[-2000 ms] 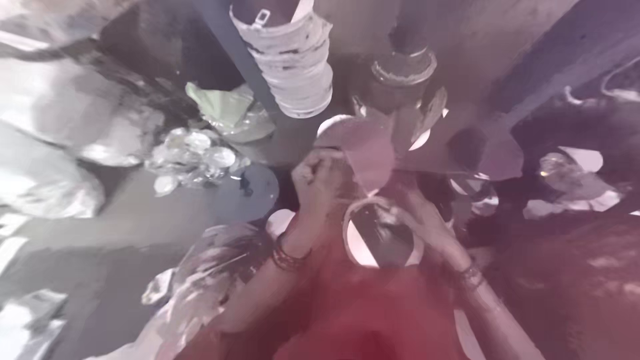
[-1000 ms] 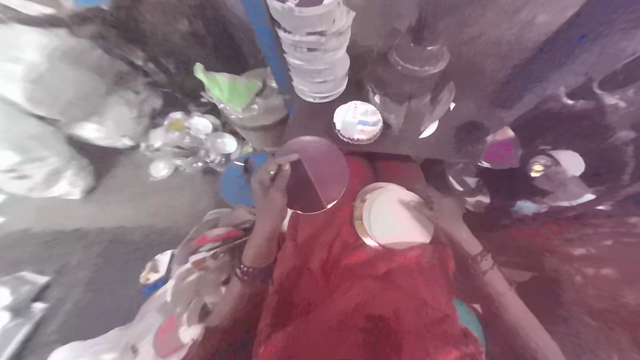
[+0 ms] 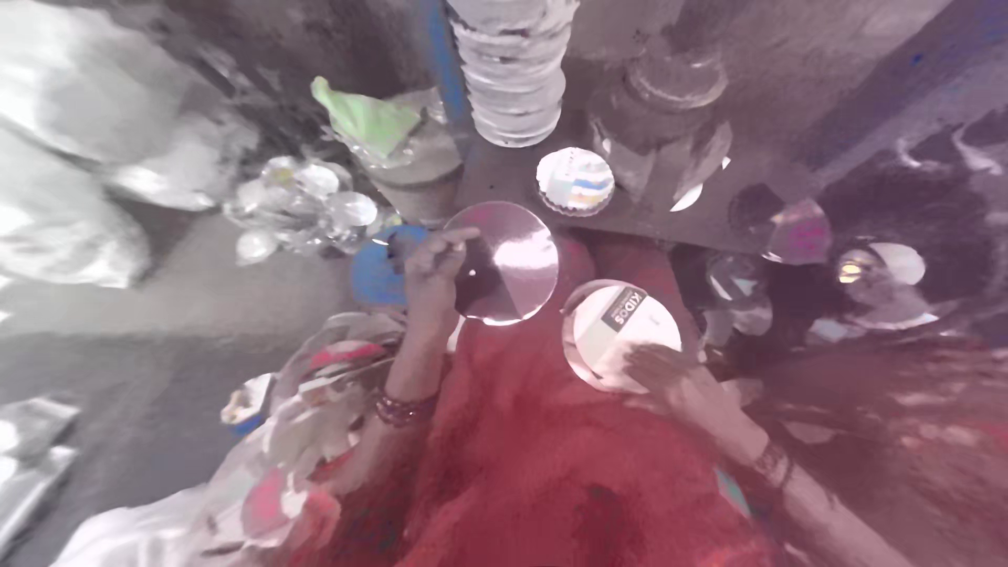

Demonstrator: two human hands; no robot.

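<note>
My left hand (image 3: pixel 437 264) grips the left edge of a shiny round disc (image 3: pixel 512 272), held over my lap. To its right, my right hand (image 3: pixel 661 370) lies on a pale printed disc (image 3: pixel 618 327), which rests on other round pieces on my lap; whether the fingers grip it is unclear. Beyond them, a short stack of small fluted discs (image 3: pixel 575 181) with a printed top sits on a dark board (image 3: pixel 504 169). A tall stack of pale round pieces (image 3: pixel 516 79) stands behind that.
A tub (image 3: pixel 421 173) with a green plastic bag (image 3: pixel 378 122) stands at the back left, near a blue round object (image 3: pixel 386 272). Shiny round pieces (image 3: pixel 315 205) lie in a heap farther left, by white sacks (image 3: pixel 87 94). A metal vessel (image 3: pixel 665 102) stands at the back right.
Two seconds ago my hands were close together with a disc between them. They have since moved apart, the left hand with the shiny disc. Since one second ago little has changed.
</note>
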